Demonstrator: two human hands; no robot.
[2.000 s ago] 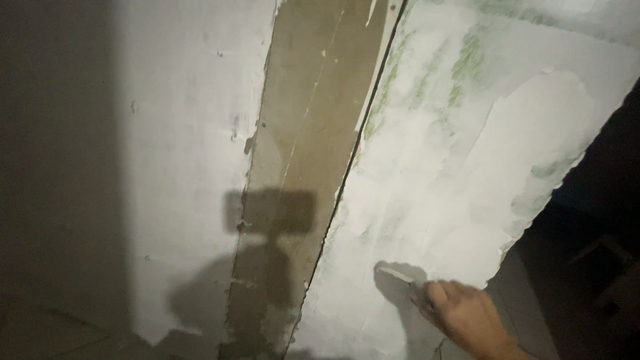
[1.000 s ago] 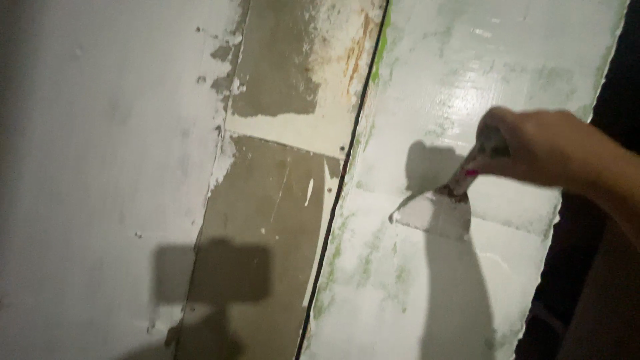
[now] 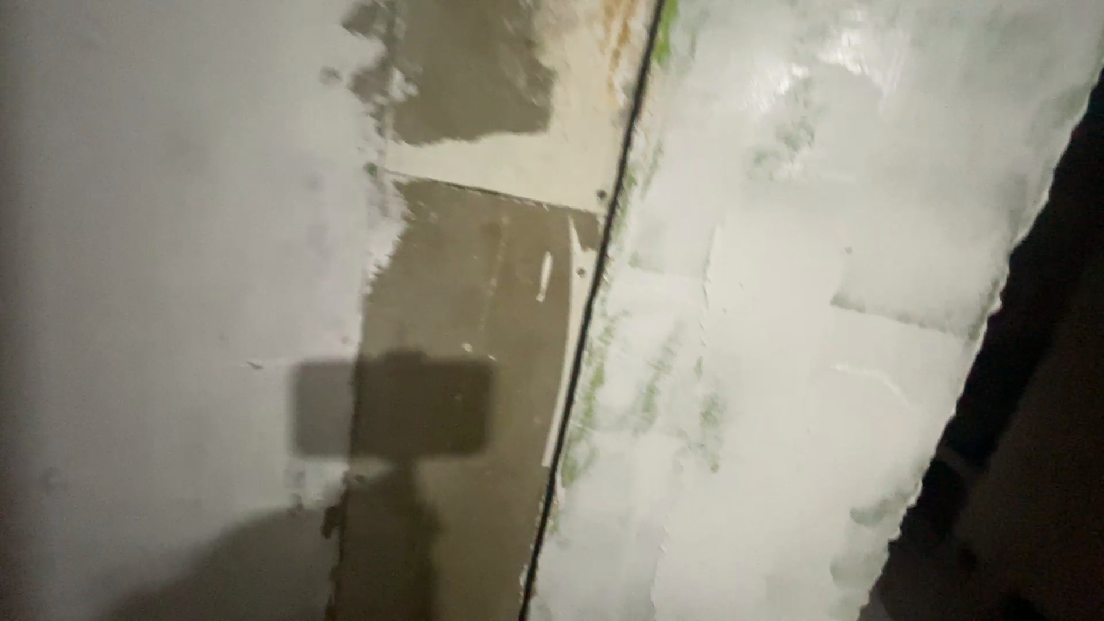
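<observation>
Neither my left hand nor my right hand shows in the head view at this moment, and the putty knife is out of view too. White filler with faint green patches coats the panel on the right. A dark narrow gap runs steeply between that panel and a bare brown-grey strip. White plaster covers the surface on the left, with a ragged edge against the strip. A pale cream band crosses the strip above a thin seam.
The white panel's rough right edge borders a dark area whose contents are hard to make out. A shadow with a rectangular top falls across the left plaster and the bare strip.
A hand holding a putty knife against the right panel, seen in both earlier frames, has gone out of view. The knife is gone with it.
</observation>
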